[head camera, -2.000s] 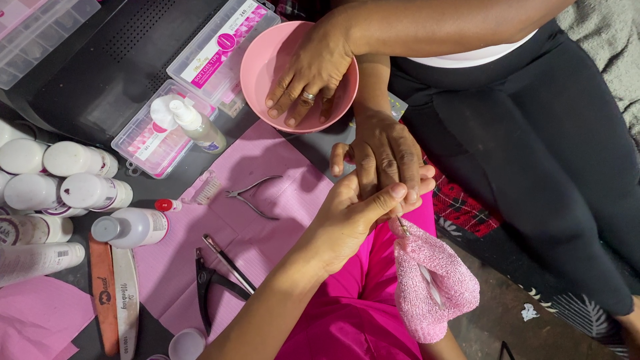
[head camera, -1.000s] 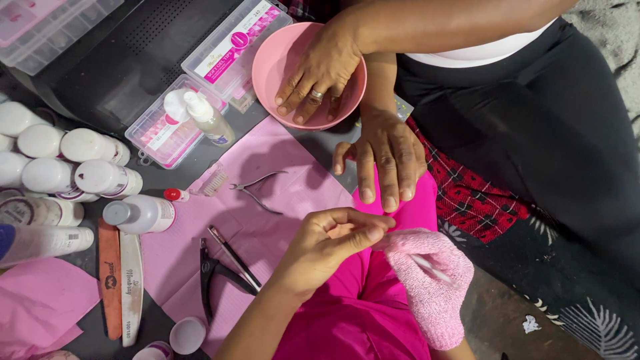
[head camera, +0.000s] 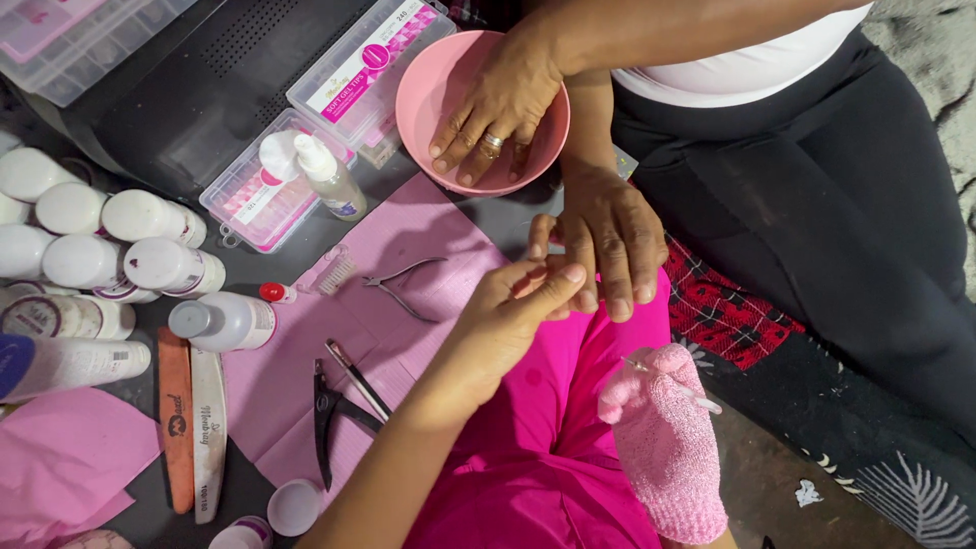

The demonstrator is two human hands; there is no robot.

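Observation:
My left hand [head camera: 496,328], bare, reaches to the other person's hand [head camera: 618,221], its thumb and fingers against a finger there. My right hand [head camera: 663,442] wears a pink knitted glove and grips a thin tool with a clear handle [head camera: 701,400], below and right of that hand. The person's other hand [head camera: 496,114], with rings, dips into a pink bowl [head camera: 408,99]. On a pink paper sheet [head camera: 412,213] lie metal cuticle nippers [head camera: 396,288], a small nail brush [head camera: 334,273], a black-handled clipper [head camera: 328,415] and a slim metal-ended tool [head camera: 358,377].
White-capped bottles [head camera: 164,263] crowd the left side, beside a grey-capped bottle [head camera: 229,320]. Two nail files [head camera: 177,427] lie below them. A pump bottle [head camera: 335,183] stands by clear boxes of nail tips [head camera: 366,61]. A small open jar [head camera: 295,507] is near my left forearm.
My left hand left the person's fingers, met my gloved hand, and is now back at their fingers. My gloved right hand has moved down and away from them, keeping the thin tool.

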